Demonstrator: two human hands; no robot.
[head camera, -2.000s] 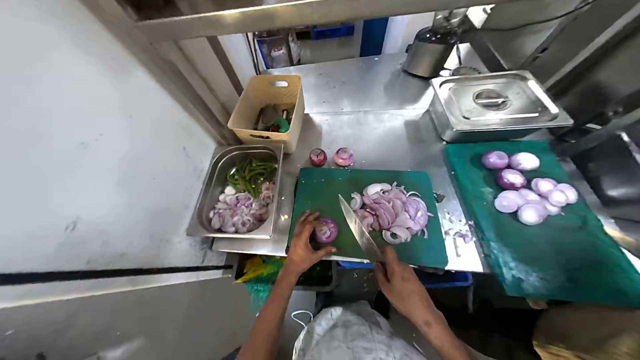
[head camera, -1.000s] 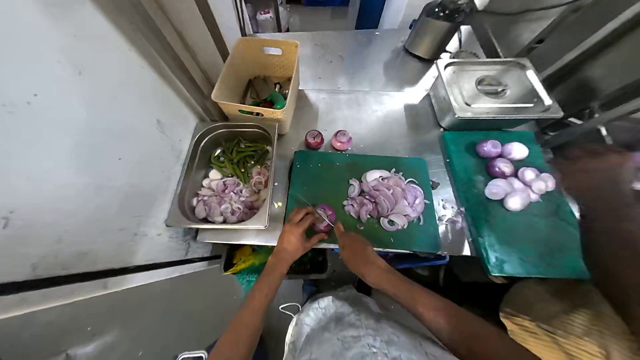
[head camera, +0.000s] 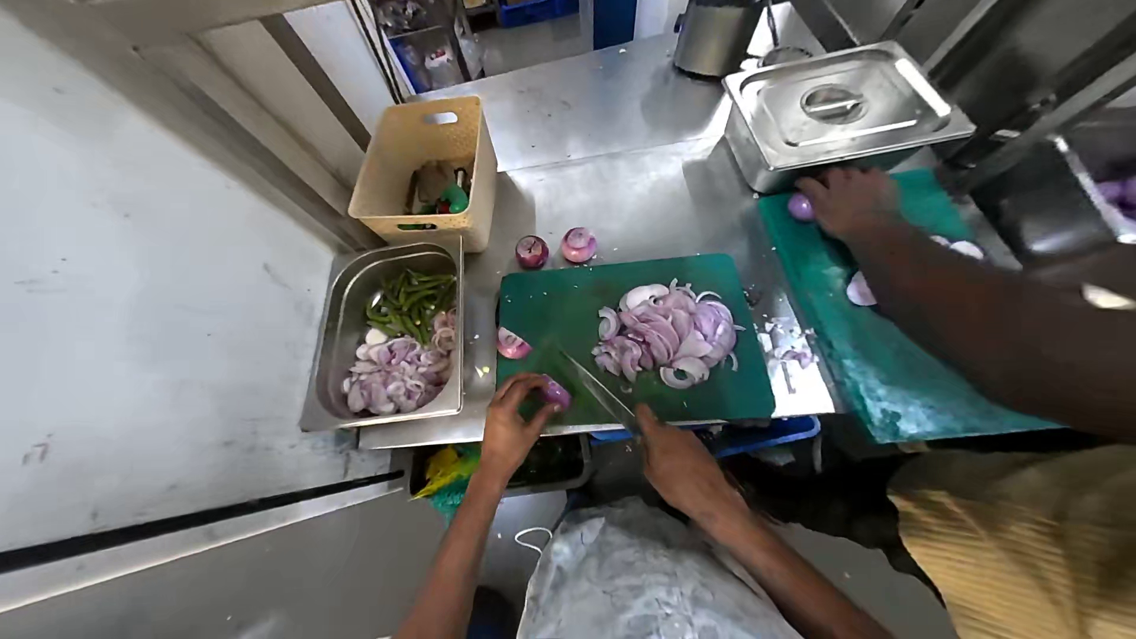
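My left hand (head camera: 515, 417) grips a piece of red onion (head camera: 556, 393) at the front edge of a green cutting board (head camera: 568, 293). My right hand (head camera: 679, 457) is closed round the handle of a kitchen knife (head camera: 603, 390), its blade slanting up and left over the board, apart from the held piece. Another cut onion piece (head camera: 512, 343) lies at the board's left edge. Sliced onion (head camera: 670, 333) is heaped on the right half. Behind the board sit two red onions (head camera: 532, 252) (head camera: 579, 245).
At left stands a steel pan (head camera: 325, 355) of green chillies and sliced onions, behind it a beige plastic basket (head camera: 488, 169). A co-worker's hand (head camera: 852, 202) touches a peeled onion (head camera: 800, 208) on a second green board (head camera: 923, 390), near a lidded steel container (head camera: 834, 105).
The onion under my left hand is now in separate pieces, and the knife has moved right, away from it. A co-worker's arm has reached across the right-hand board.
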